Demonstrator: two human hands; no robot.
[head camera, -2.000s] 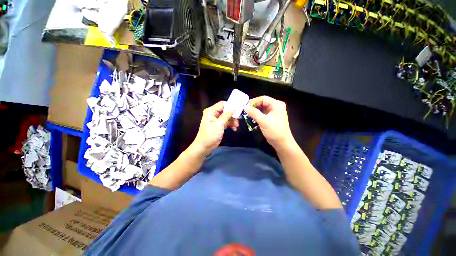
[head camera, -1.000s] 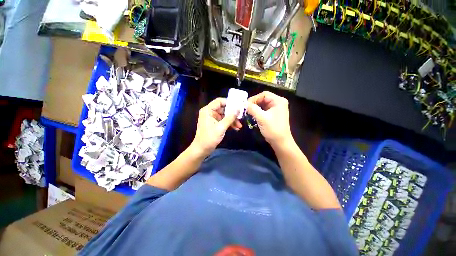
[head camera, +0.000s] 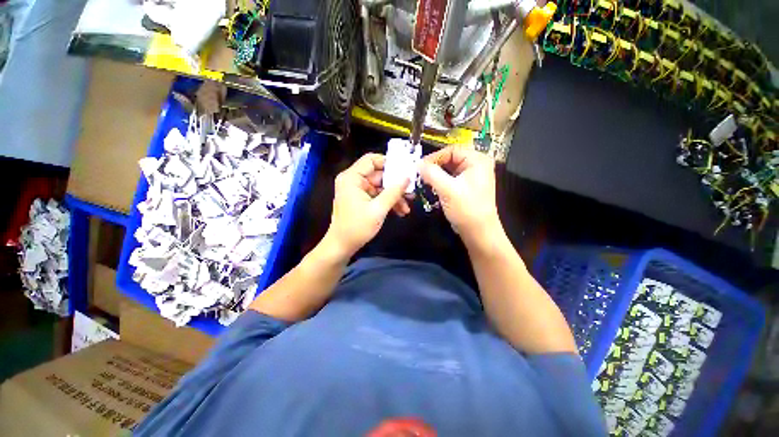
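My left hand (head camera: 363, 198) and my right hand (head camera: 461, 189), both bare, hold a small board with a white insulating piece (head camera: 399, 166) above my lap. The white face points up. My left thumb and fingers grip its left and lower part. My right fingertips pinch its right edge, where short thin lead wires hang below. The dark narrow soldering bar (head camera: 424, 98) points down from the soldering machine (head camera: 401, 98), and its tip meets or overlaps the upper right edge of the white piece. Whether they touch cannot be told.
A blue tray (head camera: 284, 230) of loose white pieces is at left, with cartons (head camera: 94, 384) below. A blue basket (head camera: 611, 341) of covered boards is at lower right. A black fan (head camera: 295, 43) stands left of the machine. Waiting boards (head camera: 666, 64) and loose wired boards (head camera: 739, 183) lie at right.
Both hands and the white piece have moved slightly up to the tip of the soldering bar, which stood clear above them at first. The piece is more upright now.
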